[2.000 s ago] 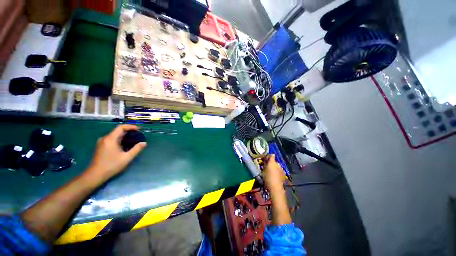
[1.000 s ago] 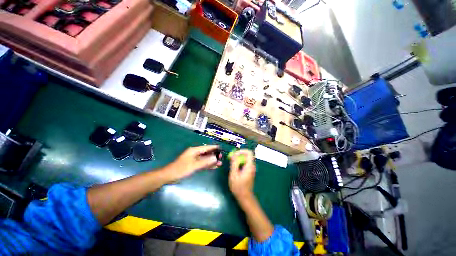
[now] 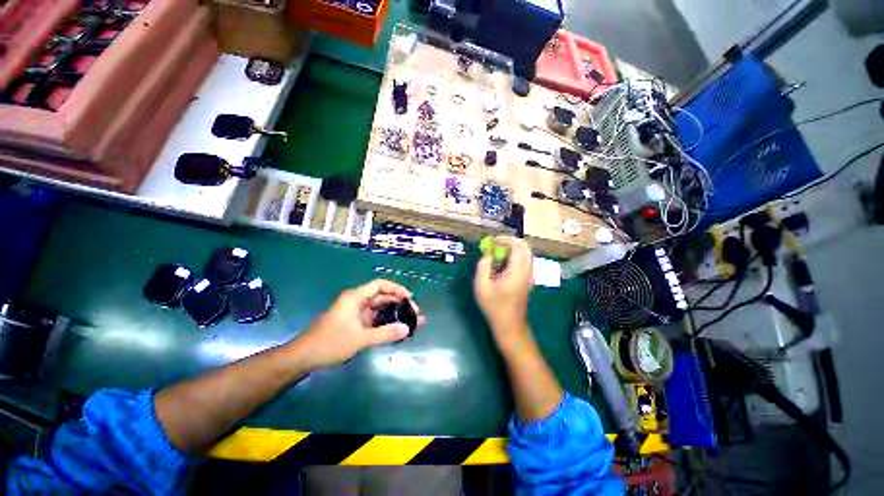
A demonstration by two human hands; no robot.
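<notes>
My left hand (image 3: 361, 325) holds a small black rounded housing (image 3: 397, 315) in its fingertips above the green mat. My right hand (image 3: 504, 281) is at the near edge of the wooden board, with its fingers around a small bright green thing (image 3: 494, 250); what this is cannot be told. The two hands are apart, the right one farther from me. Several black rounded units (image 3: 229, 264) with small white labels lie in a cluster on the mat to the left of my left hand.
The wooden parts board (image 3: 388, 184) lies beyond the mat, with thin tools (image 3: 417, 242) along its edge. A compartment tray (image 3: 334, 218) and pink foam trays (image 3: 145, 126) are left. A fan (image 3: 620, 291), tape roll (image 3: 642, 356) and grey cylindrical tool (image 3: 603, 373) are right.
My right hand went from beside the tape roll to the green thing at the board's edge. My left hand still holds the black housing, now farther from my right hand than a second ago. The view has shifted.
</notes>
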